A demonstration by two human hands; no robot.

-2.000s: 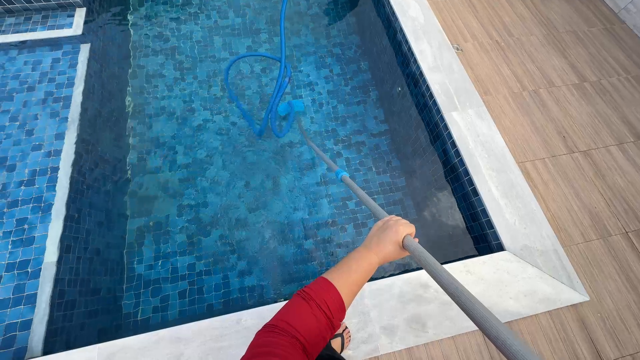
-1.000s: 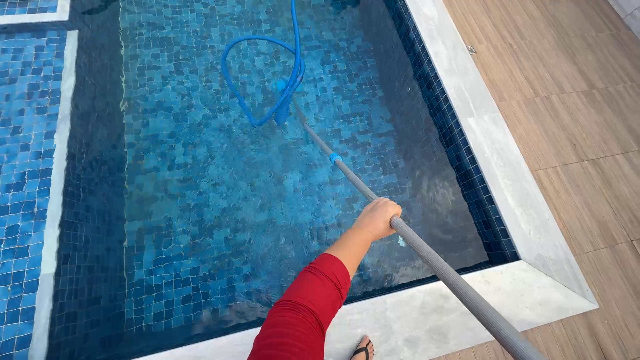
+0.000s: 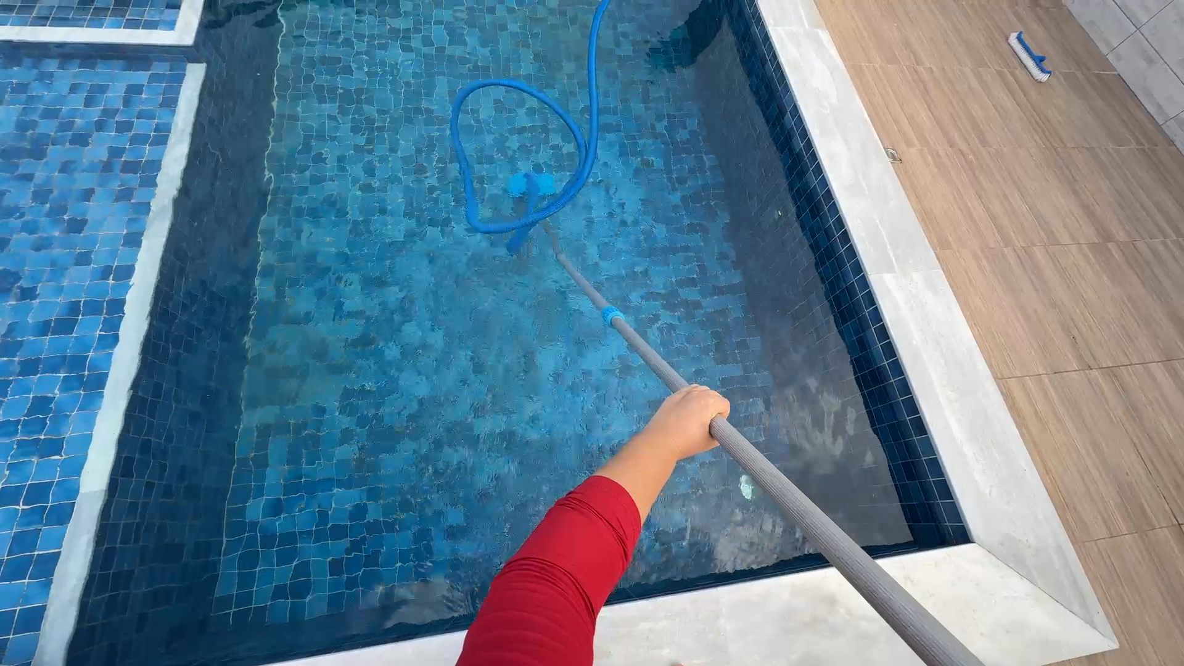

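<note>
My left hand, at the end of a red sleeve, is closed around a grey telescopic pole. The pole slants from the lower right corner down into the water, with a light blue locking collar beyond my hand. At its far end a light blue pool vacuum head lies underwater, its outline blurred by ripples. A blue hose loops around and over the head and runs out of the top of the view. My right hand is out of view.
Pale stone coping edges the blue-tiled pool. A submerged ledge with a light edge lies left. On the wood-look tile deck at the right, a blue and white brush lies near a grey tiled surface.
The hose loop has changed shape around the vacuum head. My left hand keeps its hold on the pole. The sandalled foot seen earlier is out of view, and the brush has come into view.
</note>
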